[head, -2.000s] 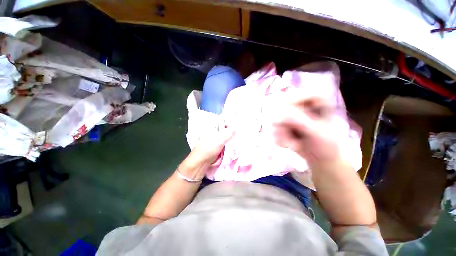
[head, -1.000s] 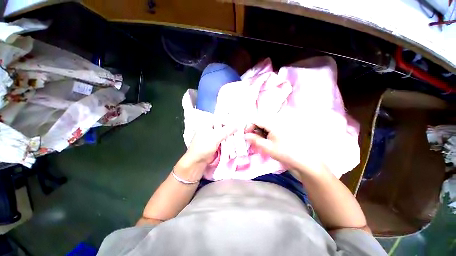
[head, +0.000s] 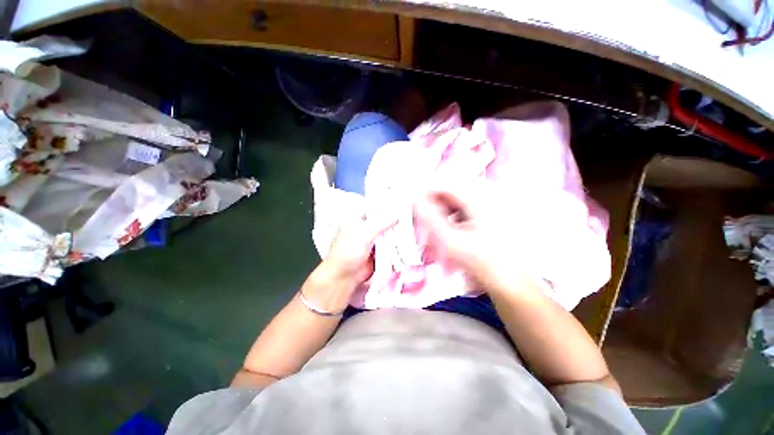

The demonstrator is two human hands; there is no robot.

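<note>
The pink garment [head: 539,183] lies bunched over my lap and knees, with pale overexposed folds in the middle. My left hand [head: 350,244] pinches a fold of it at the left side of the lap. My right hand [head: 458,234] is just right of my left hand, over the cloth, and is blurred. Its fingers are curled, with a dark spot in the palm that I cannot make out. No needle or thread can be made out.
A floral garment pile [head: 110,170] with a white tag hangs at the left. An open cardboard box [head: 679,340] with dark plastic stands by my right knee. The white table [head: 543,30] with a wooden drawer [head: 293,32] runs across the front. A red bar [head: 717,132] is under it.
My right hand was raised and blurred to the right two seconds ago, then came down beside my left hand, where it remains, now blurred. My left hand keeps its hold on the cloth.
</note>
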